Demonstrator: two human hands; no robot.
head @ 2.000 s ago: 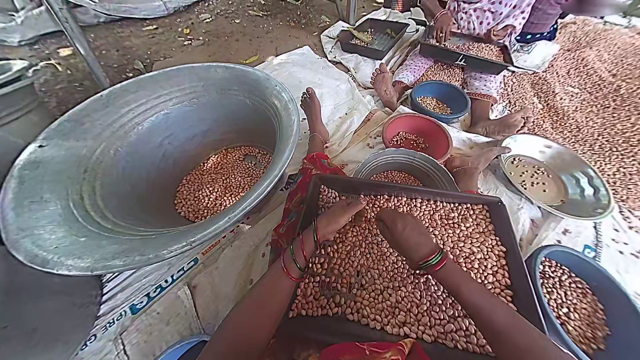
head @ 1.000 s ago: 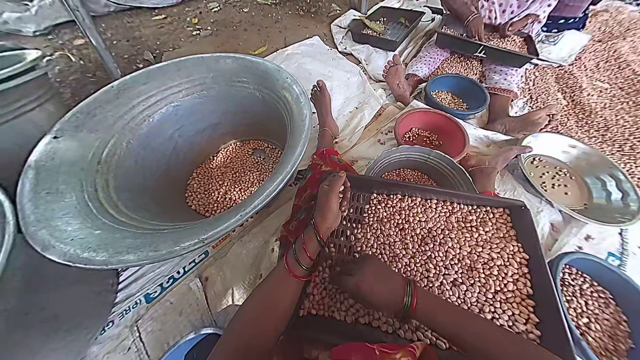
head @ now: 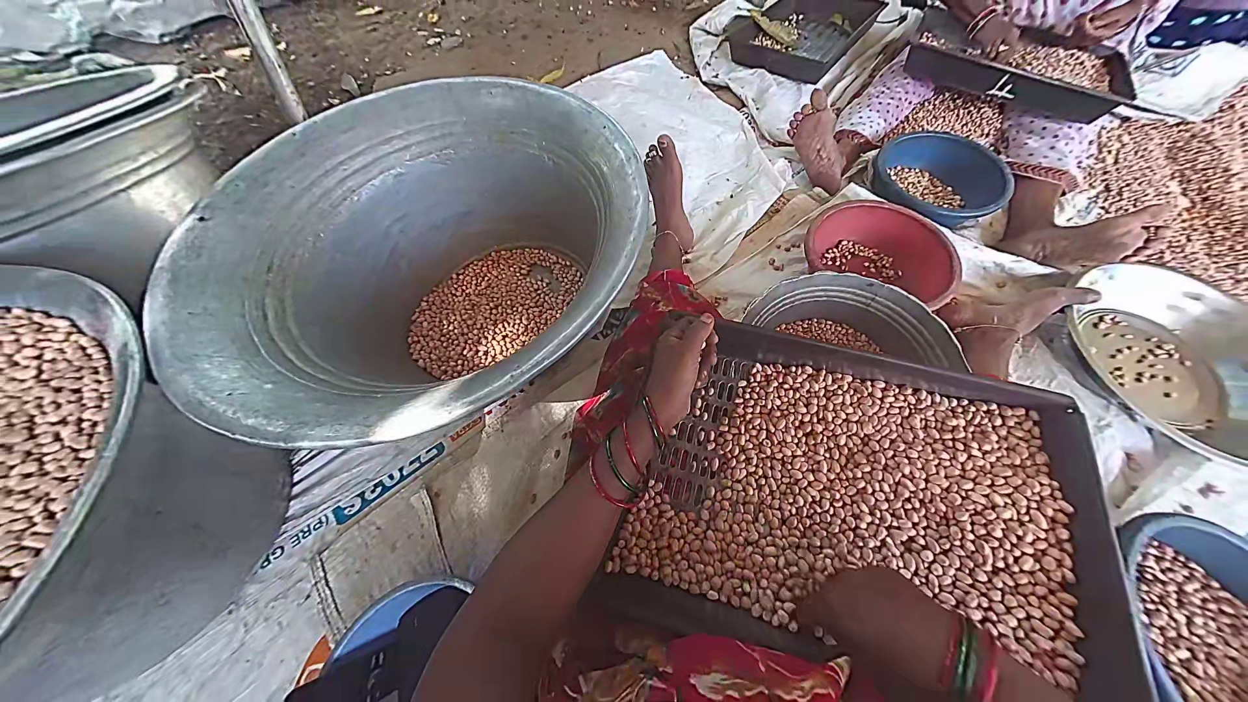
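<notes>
A dark slotted sieve tray lies across my lap, filled with shelled peanuts; its slotted bottom shows bare at the upper left corner. My left hand grips the tray's left rim near the far corner. My right hand rests palm down on the peanuts close to the near edge, its fingertips partly hidden. Just beyond the tray stands a ribbed metal basin with peanuts in it. To the left leans a large metal tub with a heap of smaller-looking kernels at its bottom.
A red bowl, a blue bowl and a shallow metal dish stand beyond the tray. A blue tub of peanuts is at the right, another metal vessel at the left. Another person sits opposite with a tray.
My right hand has moved from the tray's far part to its near edge. My left hand stays at the left rim. The view has shifted left, bringing a vessel of peanuts into sight.
</notes>
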